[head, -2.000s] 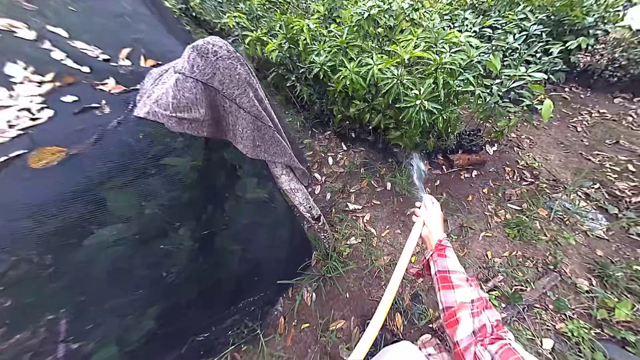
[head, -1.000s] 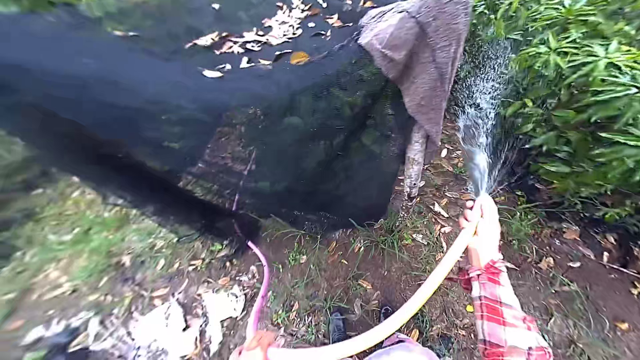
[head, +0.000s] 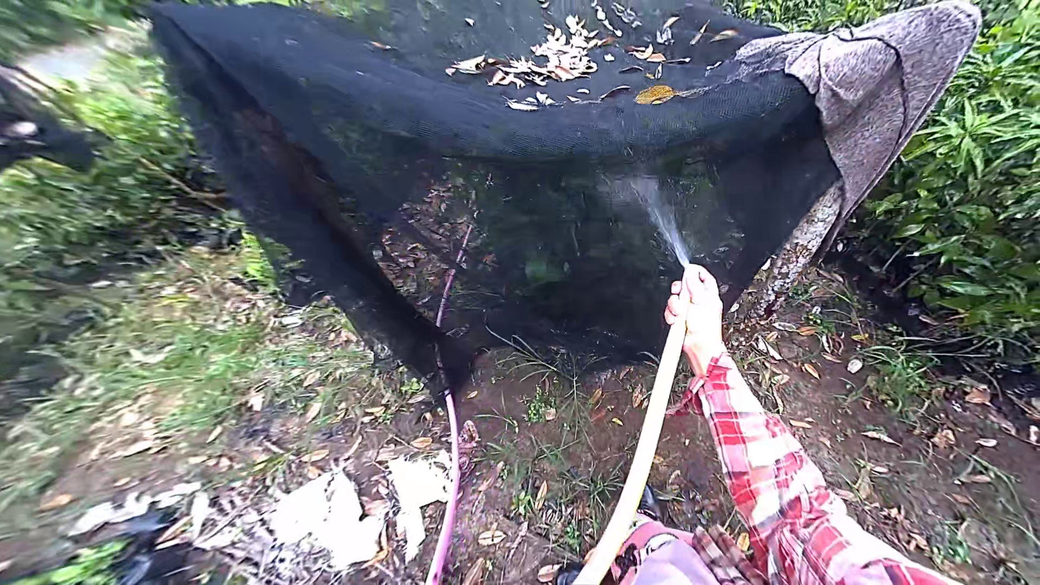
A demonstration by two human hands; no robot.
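My right hand, in a red and white plaid sleeve, is closed around the end of a pale yellow hose. Water sprays from the hose end toward the black mesh netting. My left hand is out of the frame. A pink hose runs along the ground at the center left and shows on through the mesh. A grayish-brown cloth drapes over the netting's right corner, above a mottled wooden post.
Dry leaves lie on top of the netting. Dense green shrubs stand at the right. White scraps lie on the ground at lower left, among grass and fallen leaves.
The water jet, over the soil by the shrubs two seconds ago, now points at the netting. A hand seen on the hose at the bottom one second ago is out of view. The view has swung left.
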